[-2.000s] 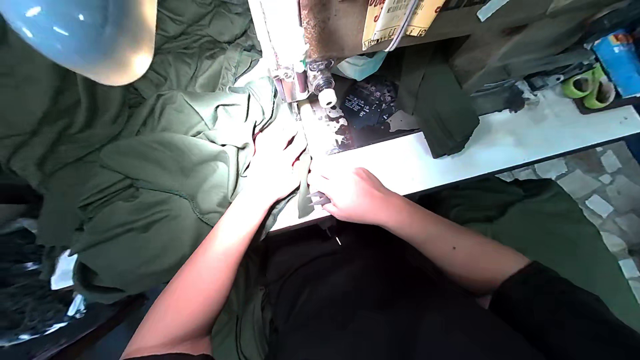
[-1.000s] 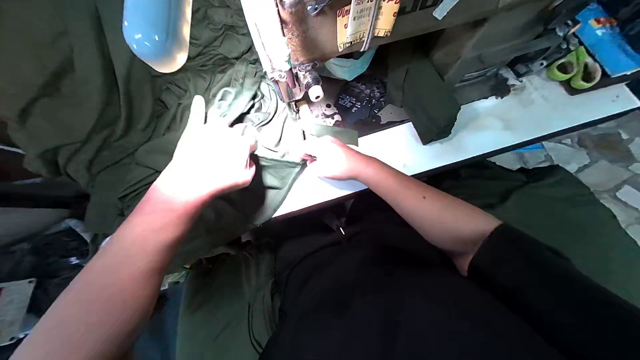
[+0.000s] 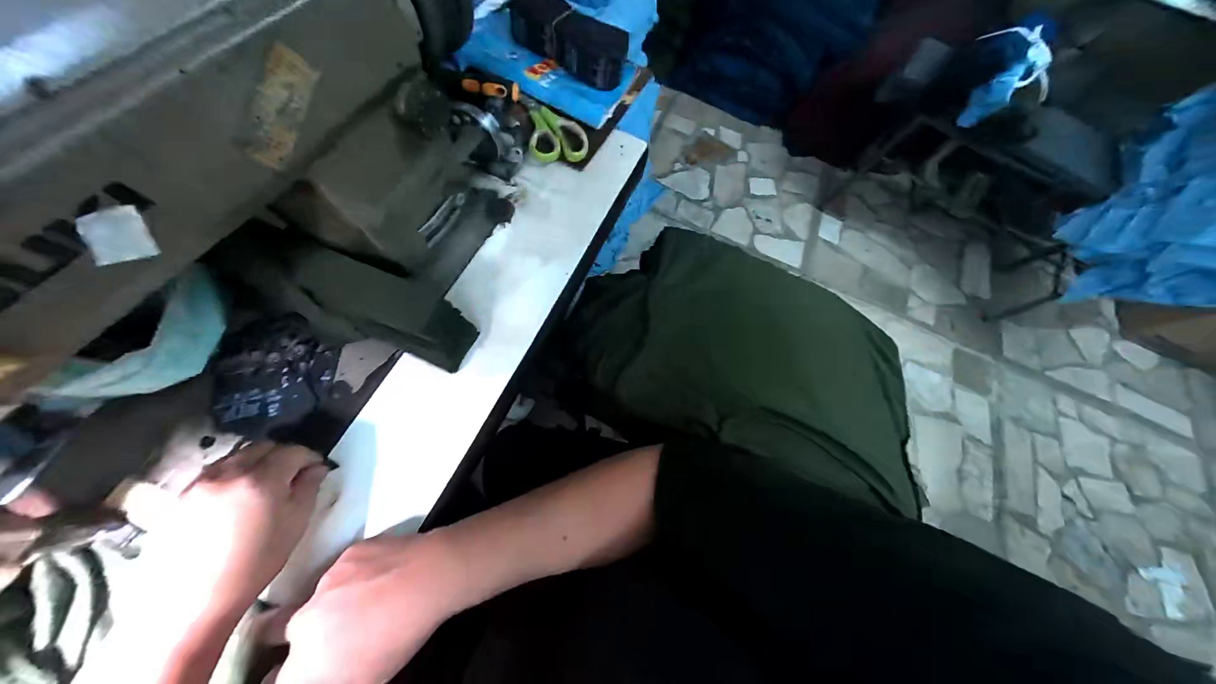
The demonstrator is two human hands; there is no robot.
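The body of a sewing machine [image 3: 190,142] fills the upper left. My left hand [image 3: 237,513], overexposed by the lamp light, lies at the machine's base with its fingers bent down; whether it holds anything is not visible. Closer to my body, my right hand [image 3: 366,598] is curled at the table edge, with green fabric [image 3: 242,632] showing beside its fingers. More green fabric [image 3: 62,608] lies bunched in the lower left corner. The needle area is not clearly visible.
Green-handled scissors [image 3: 559,138] lie at the far end of the white table [image 3: 418,418]. A dark green fabric strip [image 3: 380,309] sits by the machine. Green cloth [image 3: 769,342] spreads right of the table, above a stone floor [image 3: 1073,456]. Blue material [image 3: 1149,209] is at far right.
The view has swung strongly to the right. My left hand, raised with fingers spread over the fabric a second ago, is now down by the machine base.
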